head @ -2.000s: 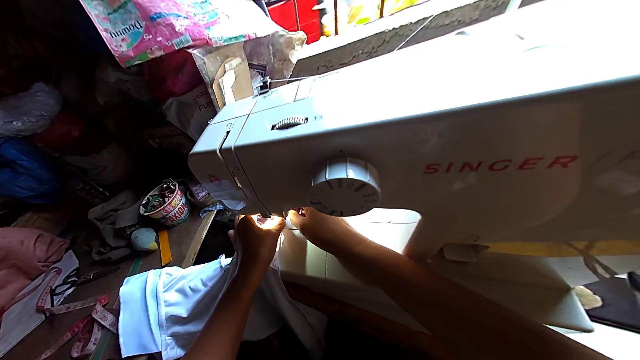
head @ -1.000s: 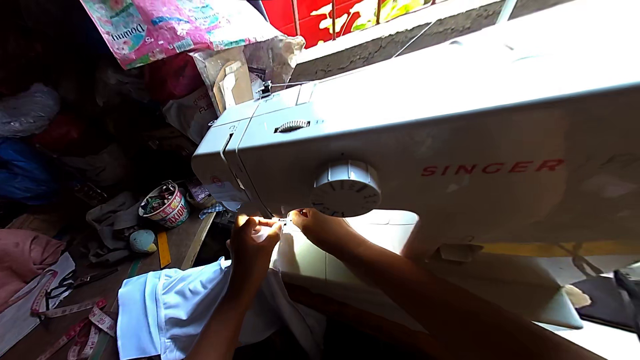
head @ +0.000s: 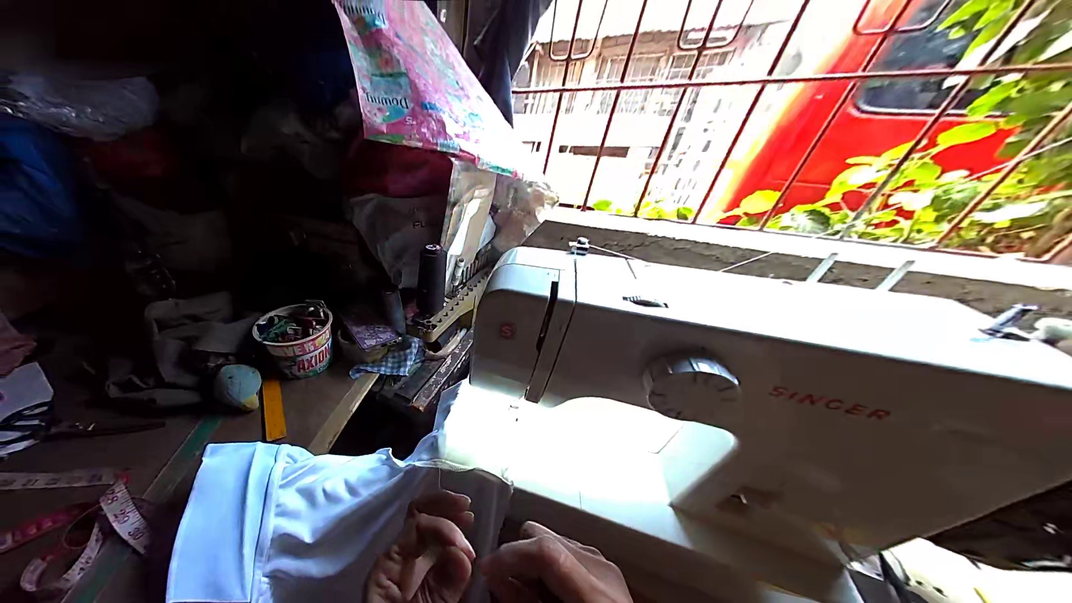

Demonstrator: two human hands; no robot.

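A white Singer sewing machine (head: 620,352) fills the right side, its lamp lighting the needle area and bed. Light blue-white fabric (head: 335,511) lies from the bed down to the lower left, with a cuff-like folded band at its end. In front of the bed, my left hand (head: 427,544) is beside the fabric with its fingers curled. My right hand (head: 553,565) is just right of it, fingers bent together. A thin thread seems to run down to my left hand. Whether either hand pinches something is too small and dark to tell.
Left of the machine stand a small tub of odds and ends (head: 297,343), a pale ball-like object (head: 238,387), a yellow ruler strip (head: 273,410) and a dark thread spool (head: 431,280). A measuring tape (head: 126,515) curls at lower left. Behind is a barred window (head: 712,84).
Both hands have come away from the needle area, down in front of the machine bed. The view has tilted up and now takes in the window.
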